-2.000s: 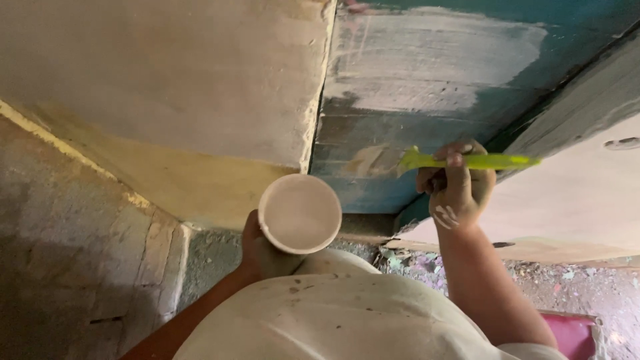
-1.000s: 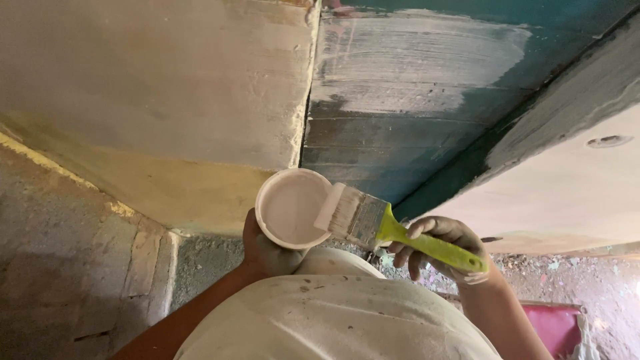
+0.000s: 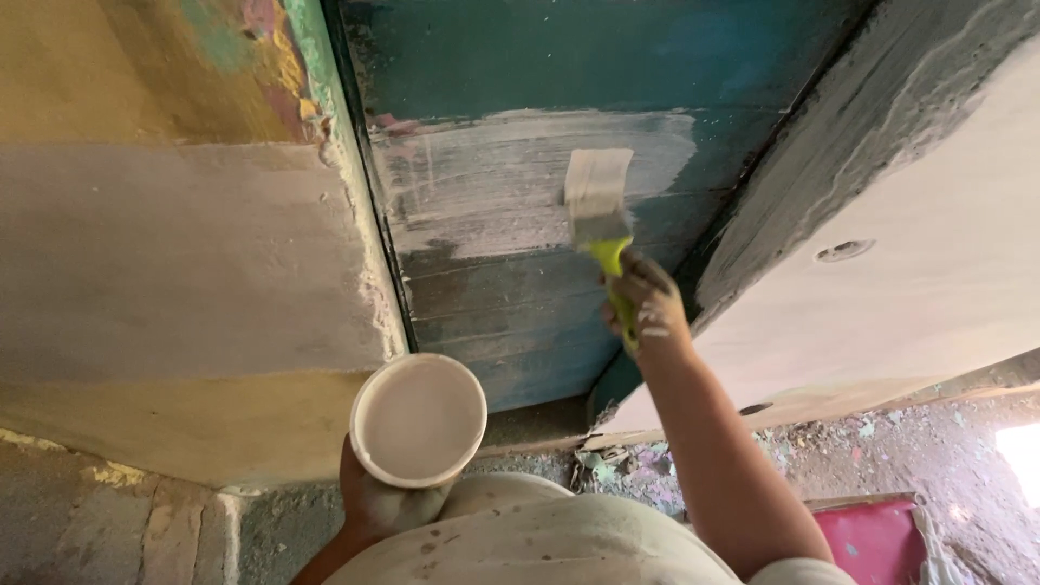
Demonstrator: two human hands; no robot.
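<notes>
My left hand [image 3: 390, 500] holds a round white tub [image 3: 480, 422] of pale pinkish paint [image 3: 421, 418] from below, level with my waist. Held in my right hand [image 3: 646, 305], a flat paintbrush [image 3: 600, 199] with a lime-green handle points up, its bristles coated in pale paint. Those bristles are at the painted patch on a teal boarded panel [image 3: 520, 65]; whether they touch it I cannot tell. Thin, streaky whitish paint [image 3: 479, 179] covers the middle of the panel, with teal and bluish boards above and below. White smears mark my right hand.
A beige and ochre wall [image 3: 179, 260] stands left of the panel, with a rough, chipped edge. To the right is a pale pink wall [image 3: 910, 292] with a grey border. Paint flakes litter the floor [image 3: 877, 447], near a pink object [image 3: 873, 540] at lower right.
From the tub's rim, my right hand has moved the brush up to the whitish patch. The tub stays in my left hand. The view has shifted up the panel.
</notes>
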